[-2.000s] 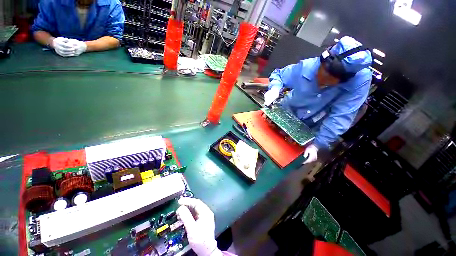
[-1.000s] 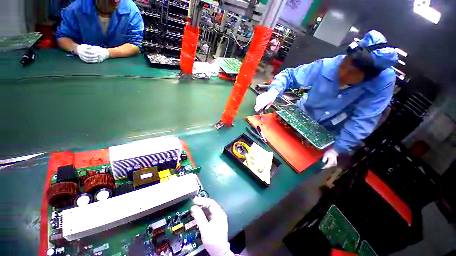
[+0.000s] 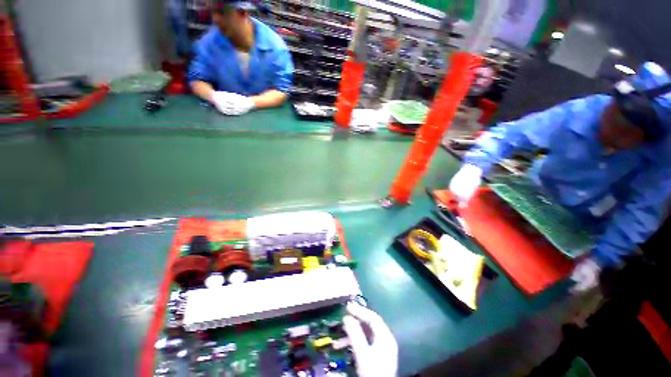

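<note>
A populated circuit board (image 3: 254, 342) lies component side up on a red foam pad (image 3: 163, 309) in front of me. A long white heatsink (image 3: 272, 296) crosses its middle. A finned heatsink (image 3: 290, 234) stands at its far edge, with two copper-red chokes (image 3: 232, 258) at the far left corner. My right hand (image 3: 374, 340), in a white glove, is at the board's right edge, its fingertips by the end of the long heatsink. The picture is blurred, and whether the fingers grip the edge cannot be told. My left hand is not in view.
A black parts tray (image 3: 441, 265) with a yellow tape roll (image 3: 422, 243) is right of the board. A red-wrapped post (image 3: 434, 129) stands behind it. A person at right holds a board (image 3: 541, 215) above a red mat (image 3: 508, 247). Another red pad (image 3: 62, 272) lies at left.
The view has swung left, so the board and tray appear further right and the left red pad has come into view. My right hand stays by the board's right edge.
</note>
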